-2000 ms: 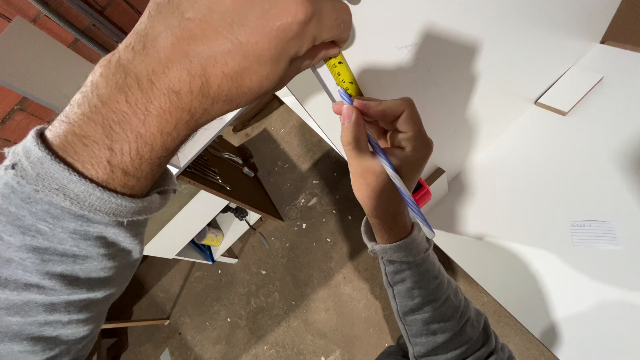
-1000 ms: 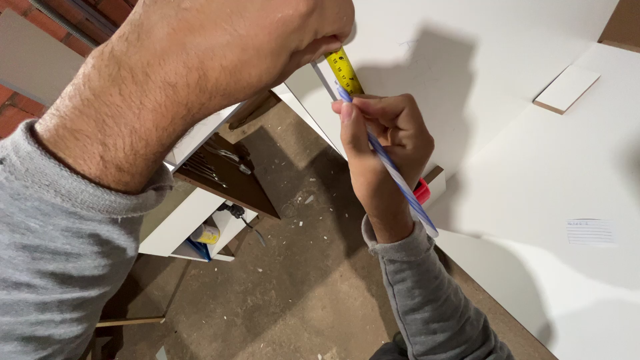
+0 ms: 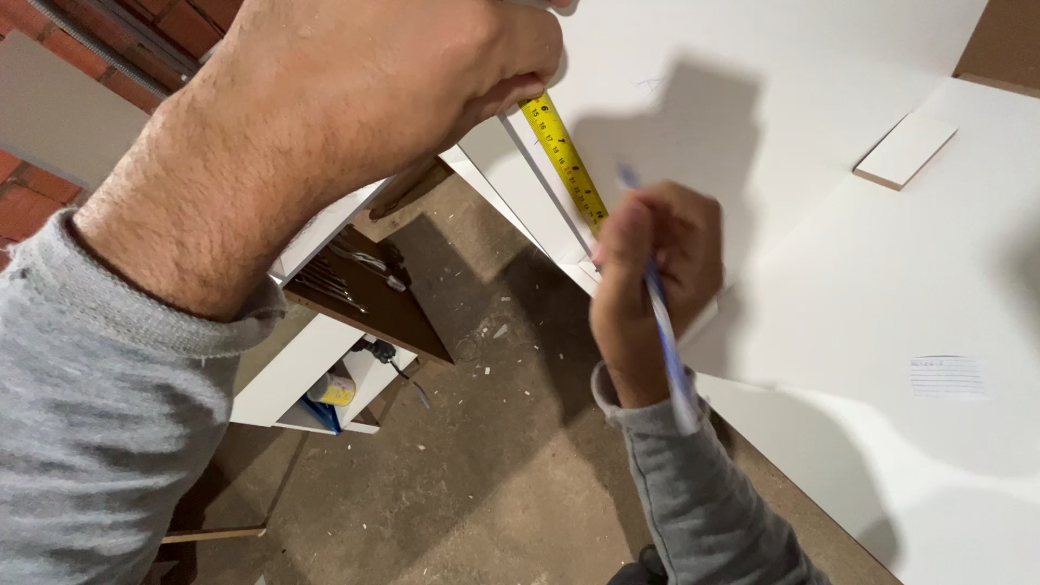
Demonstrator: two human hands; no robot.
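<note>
My left hand (image 3: 390, 89) reaches in from the upper left, its fingers closed on the yellow tape measure blade (image 3: 562, 158) near the edge of a white panel (image 3: 812, 284). The blade runs slantwise down to my right hand (image 3: 662, 268), which holds a blue and white pencil or pen (image 3: 660, 325) between its fingers, blurred, with its tip pointing up. The right fingers are at the lower visible end of the blade; whether they grip it is hidden. The tape's case is not visible.
A small white board offcut (image 3: 906, 150) and a lined paper (image 3: 946, 376) lie on the white panel. At the lower left, a brown shelf (image 3: 390, 313) holds drill bits, above a white compartment with a can (image 3: 331, 389). Debris dots the concrete floor (image 3: 455, 479).
My right hand has moved down along the tape, and a longer stretch of the blade now shows. The pen tip has come off the blade. My left hand stays where it was.
</note>
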